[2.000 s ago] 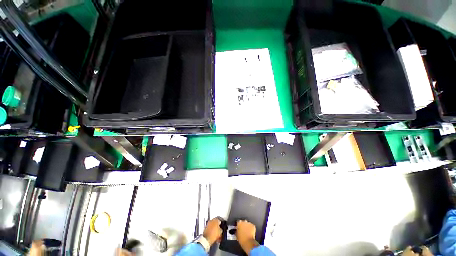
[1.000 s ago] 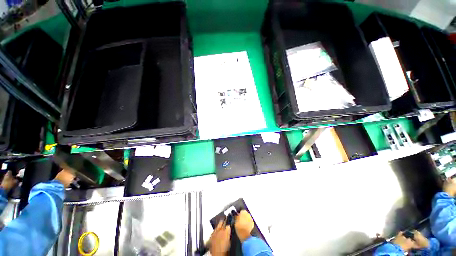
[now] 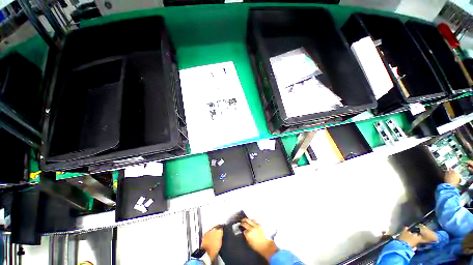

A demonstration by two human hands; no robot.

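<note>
A black component tray (image 3: 236, 251) lies over the pale line surface at the bottom centre, cut off by the lower edge. A small pale piece (image 3: 237, 228) shows near its far end. My left hand (image 3: 211, 242) is at the tray's left edge, with its fingers against the rim. My right hand (image 3: 255, 237) reaches in from the right, its fingertips at the pale piece. The fingers hide whether it is pinched. Both hands are bare.
Large black bins (image 3: 111, 103) stand on the upper shelf beside a white instruction sheet (image 3: 218, 106). Small trays (image 3: 231, 168) with bits line the lower shelf. Neighbours' blue sleeves (image 3: 454, 207) and a green circuit board (image 3: 447, 153) are at right.
The view has swung right, so the shelf things sit further left. My hands have moved apart, the left one to the tray's left edge. A neighbour's arm at left has left the view.
</note>
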